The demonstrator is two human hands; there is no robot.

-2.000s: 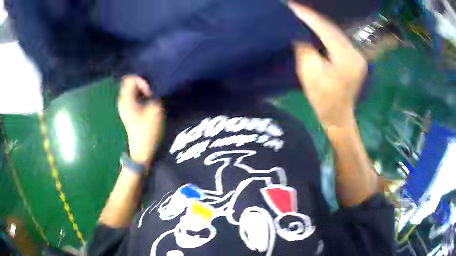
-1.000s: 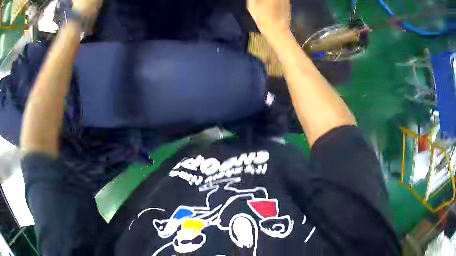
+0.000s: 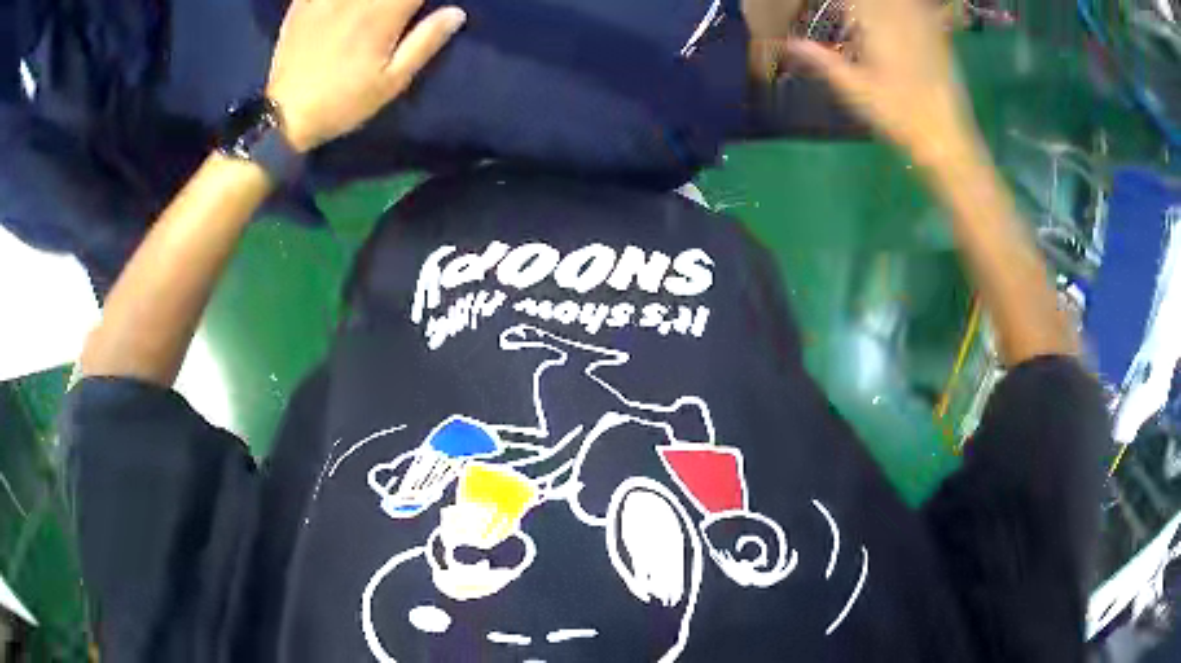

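Note:
A dark navy garment (image 3: pixel 544 97) lies across the top of the view, over the padded arm, with loose folds hanging at the left. My left hand (image 3: pixel 339 65) rests on it, palm down, thumb spread from the fingers. My right hand (image 3: pixel 894 71) is blurred, to the right of the garment, beside the steam iron. The iron is mostly hidden and cut off by the top edge. I cannot tell whether my right hand touches or holds it.
The glossy green floor (image 3: pixel 809 246) shows below the padded arm and at the right. A blue panel (image 3: pixel 1116 266) and blurred white and yellow-framed items stand at the far right. A white surface (image 3: pixel 39 311) is at the left edge.
The garment now covers the padded arm, which was bare one second ago. My left hand has come back and right onto the cloth. My right hand has moved right, to the iron's side.

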